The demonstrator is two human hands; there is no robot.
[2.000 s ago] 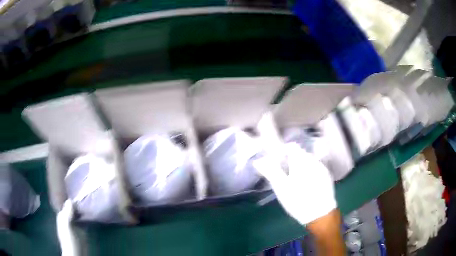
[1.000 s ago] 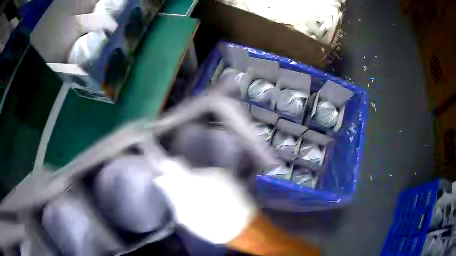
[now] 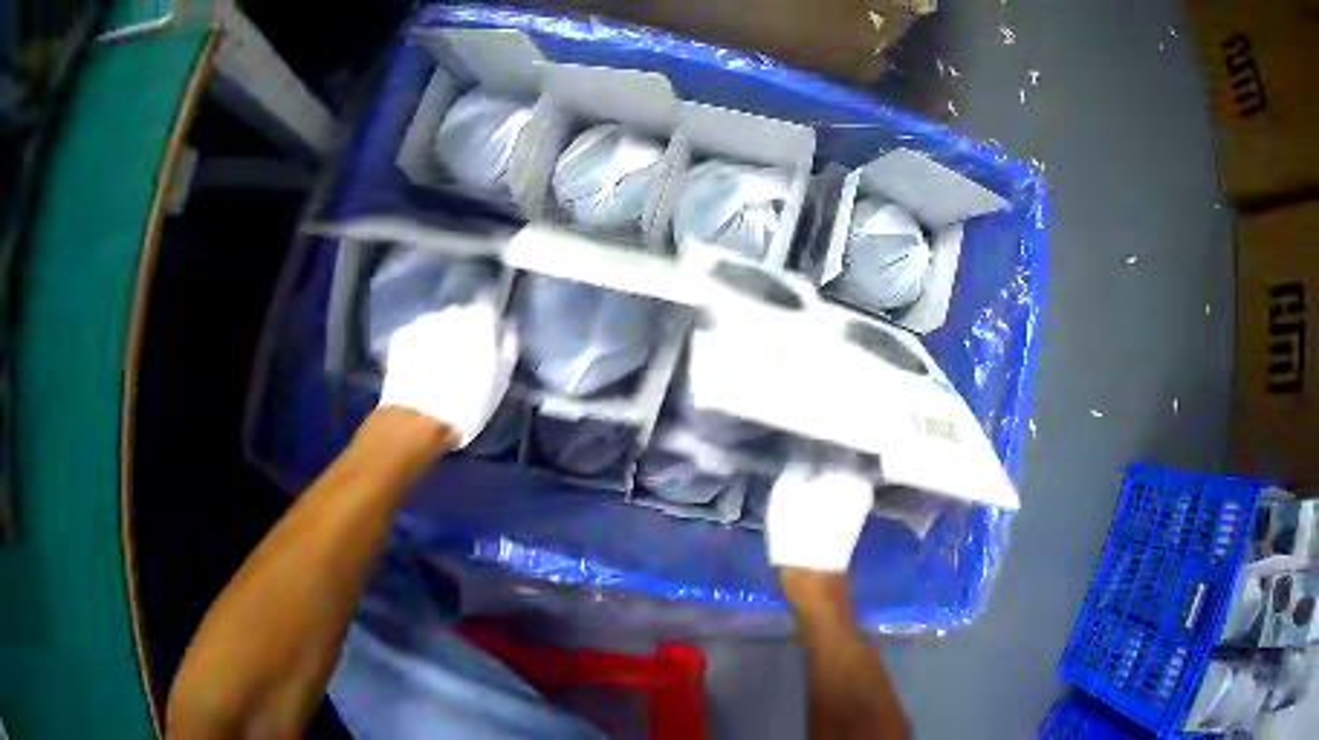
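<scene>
A row of open white retail boxes (image 3: 832,379) with bagged rounded units (image 3: 586,336) is held over the large carton with a shiny blue liner (image 3: 1007,325). Its raised lids show dark printed ovals. My white-gloved left hand (image 3: 449,373) grips the near side of the row at its left part. My white-gloved right hand (image 3: 817,513) grips the near side at its right part; its fingertips are partly hidden and blurred. Other open boxes with bagged units (image 3: 611,177) stand inside the carton behind the row, and more show below it.
The green bench edge (image 3: 162,188) runs along the left. A blue mesh crate (image 3: 1164,578) with boxes stands at the lower right. Brown cartons (image 3: 1273,325) line the right edge. A red object (image 3: 673,687) is below the lined carton. White scraps lie on the grey floor.
The view has turned from the bench to the lined carton. The box row has moved off the bench and over the carton. Both hands now show on its near side.
</scene>
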